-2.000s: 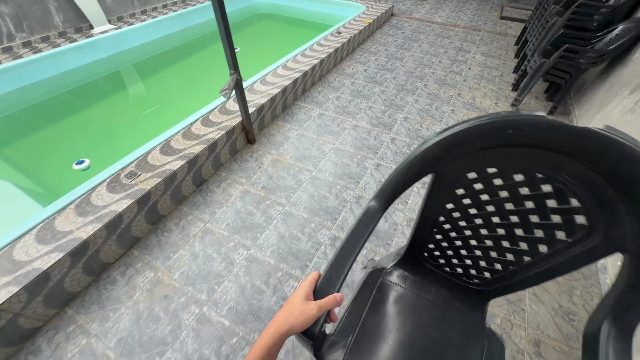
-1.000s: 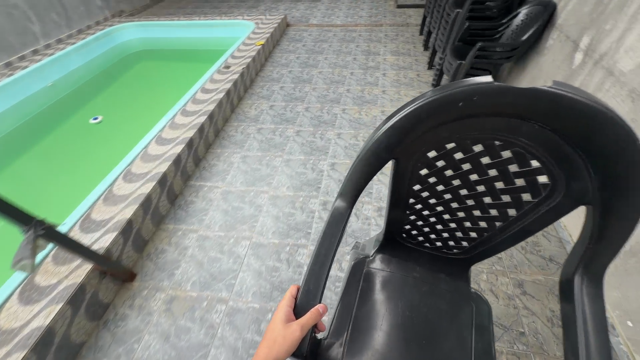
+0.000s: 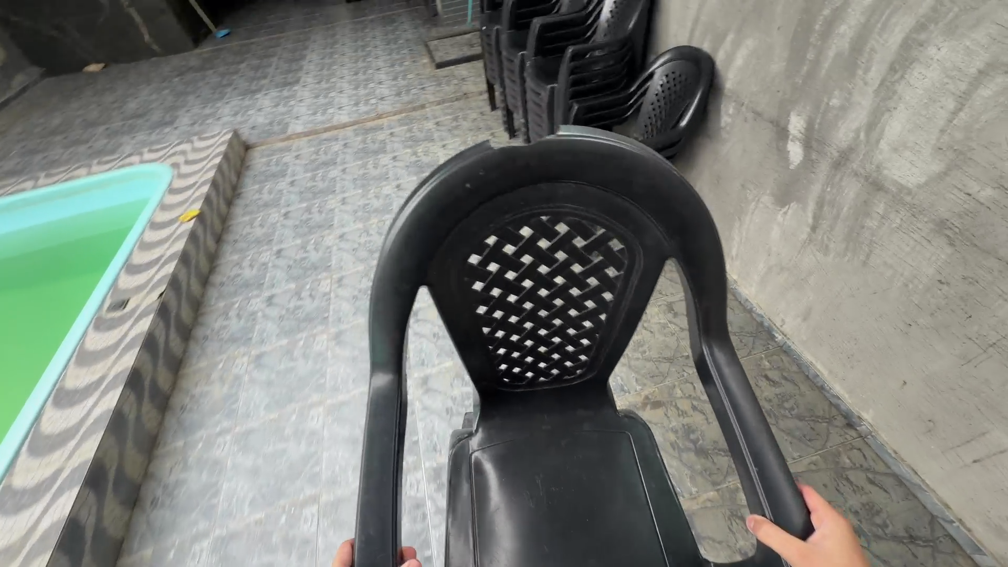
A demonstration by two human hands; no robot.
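A black plastic armchair [image 3: 543, 496] with a woven-pattern backrest faces me, its seat toward me. My left hand [image 3: 376, 554], mostly cut off by the lower edge of the view, grips the chair's armrest at the left. Around the front end of the other armrest, at the lower right, my right hand [image 3: 819, 529] is closed, thumb on the inner side. The chair's legs are hidden beneath the seat or out of view. A second edge along the top of the backrest suggests more than one chair nested together.
Stacks of black plastic chairs [image 3: 543, 71] stand beyond, with a tilted black chair [image 3: 673, 102] beside the concrete wall [image 3: 882, 197]. At left, a raised patterned ledge [image 3: 134, 315] borders the pool of green water [image 3: 39, 315]. Grey tiles [image 3: 291, 315] cover the floor.
The right hand has come into view on the right armrest; earlier only the left hand showed on the chair. The view has turned right, and the stacked chairs look nearer.
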